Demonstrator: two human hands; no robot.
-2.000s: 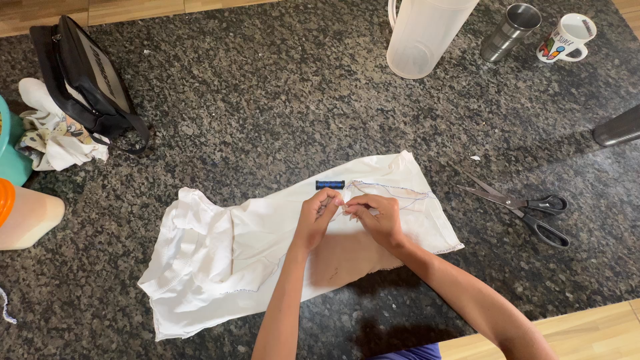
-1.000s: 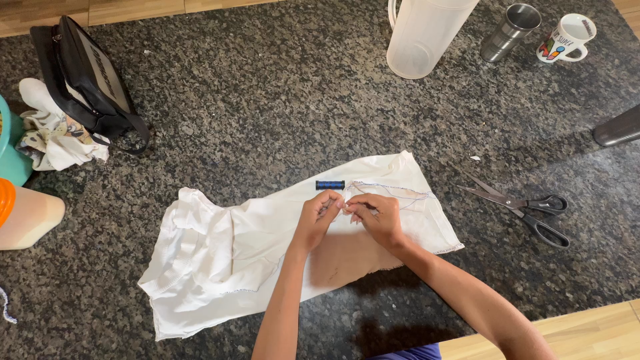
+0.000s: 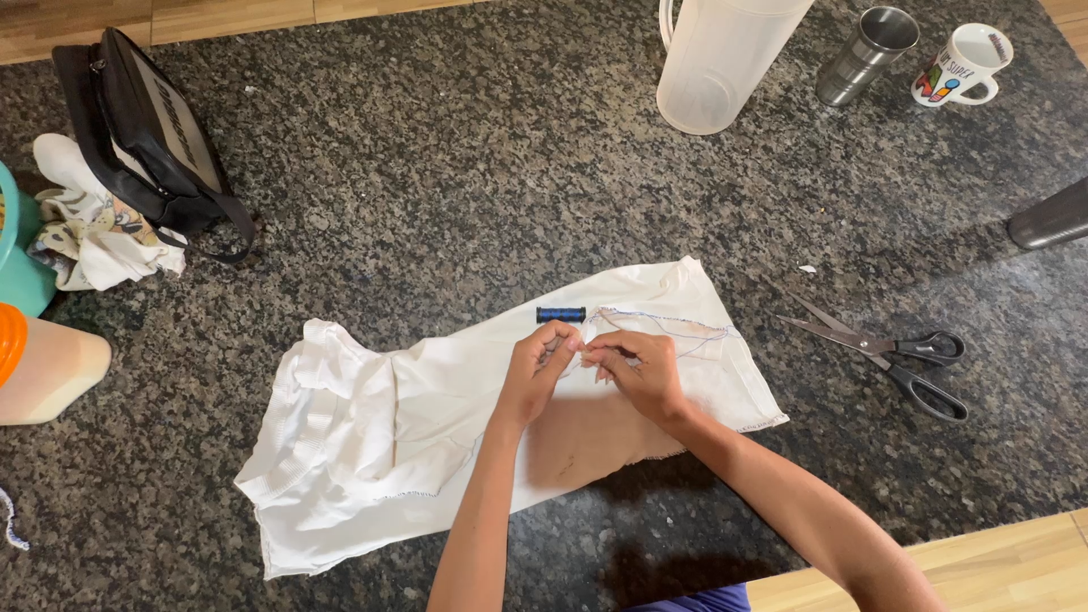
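A white garment (image 3: 459,374) lies spread on a dark speckled stone counter, bunched at its left end. Above its middle, my left hand (image 3: 544,361) and my right hand (image 3: 633,365) meet with their fingertips pinched together. Blue thread (image 3: 697,327) runs from near the fingers over the cloth to the right. What exactly each fingertip pinches is too small to tell. Just above my left hand rests a spool of dark blue thread (image 3: 561,315). Scissors with black handles (image 3: 884,346) lie with their blades apart, to the right of the garment.
At the left are a black bag (image 3: 153,136), a crumpled patterned cloth (image 3: 106,246), a teal container (image 3: 21,255) and a container with an orange lid (image 3: 51,365). A clear plastic pitcher (image 3: 722,68), a metal cup (image 3: 867,55) and a white mug (image 3: 960,68) stand at the upper right. A dark cylinder (image 3: 1054,217) is at the right edge.
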